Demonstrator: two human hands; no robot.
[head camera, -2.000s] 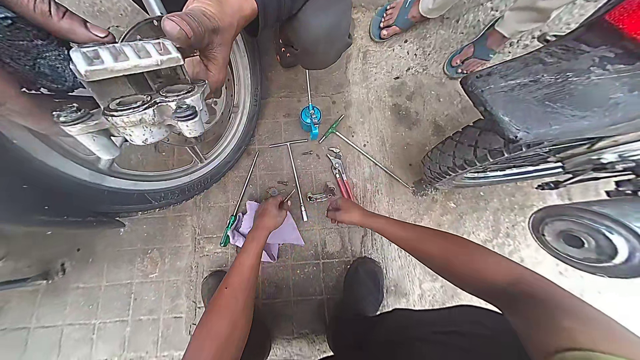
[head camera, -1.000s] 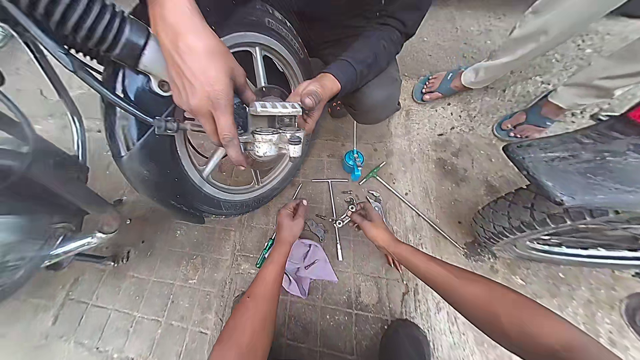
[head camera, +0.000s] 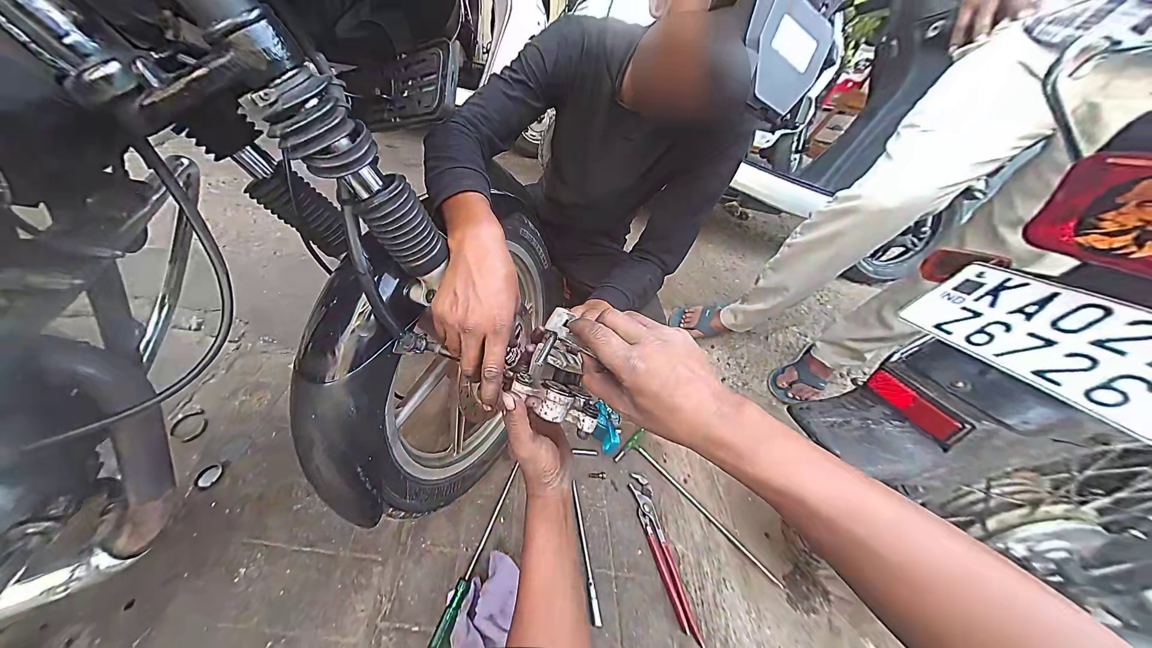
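Observation:
A metal brake caliper (head camera: 551, 400) is held up beside the spoked front wheel (head camera: 450, 405) of a motorcycle. My right hand (head camera: 661, 378) grips its upper right side, fingers over the top. My left hand (head camera: 537, 445) has thumb and fingertips on its lower left side. A co-worker's hand (head camera: 477, 297) reaches down to the caliper from the left; their other hand is mostly hidden behind mine. Below lie red-handled pliers (head camera: 661, 558), a green-handled screwdriver (head camera: 454, 612), a purple cloth (head camera: 490, 603), a metal rod tool (head camera: 585, 558) and a green T-handle wrench (head camera: 706, 513).
The co-worker in dark sleeves (head camera: 585, 117) crouches behind the wheel. A blue object (head camera: 607, 427) sits just beyond the caliper. At the right stands another motorcycle's rear end (head camera: 900, 396), with a person in pale trousers (head camera: 837, 216) behind it. The front fork (head camera: 360, 171) rises at the left.
Both my hands have risen from the tools on the ground to the caliper, which the co-worker alone held before. The view has tilted up.

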